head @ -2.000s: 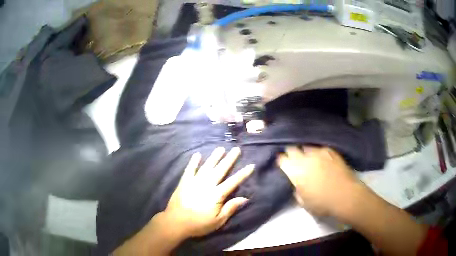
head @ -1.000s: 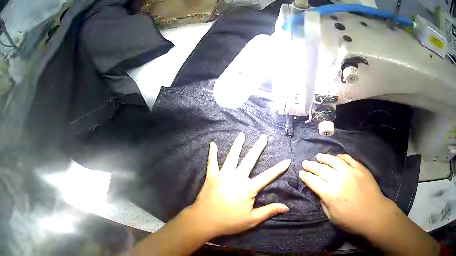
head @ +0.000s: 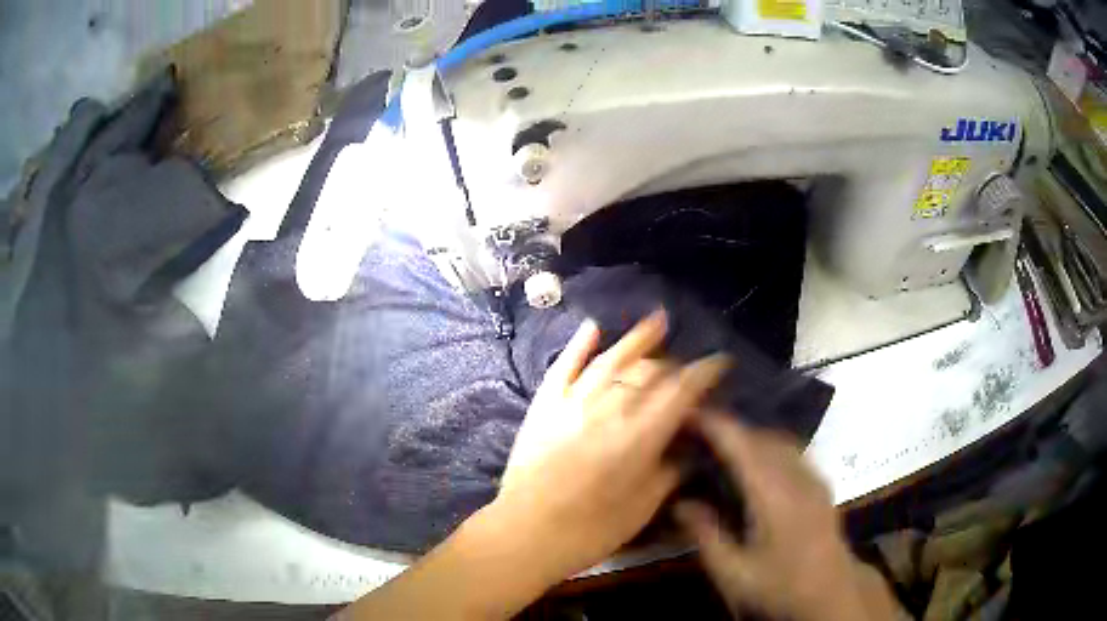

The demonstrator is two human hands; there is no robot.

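The dark garment panel (head: 413,412) lies across the machine table and under the presser foot (head: 501,318). The foot and needle are partly lost in lamp glare. My left hand (head: 601,431) lies on the cloth just right of and below the foot, its fingers pointing up and right. My right hand (head: 777,522) is blurred, beside and below my left hand at the panel's near right part. Its fingers are bent around dark cloth. More dark cloth bunches under the machine arm.
The cream JUKI sewing machine (head: 680,115) spans the upper right, with a blue tube (head: 522,27) on top. A waiting garment heap (head: 134,243) lies at left, a brown board (head: 249,79) behind. Metal tools (head: 1068,279) lie at far right. The white table's edge (head: 279,582) curves in front.
My left hand has moved from flat on the middle of the panel towards my right hand. My right hand has shifted nearer the table's front edge and curled onto cloth. The view has turned right.
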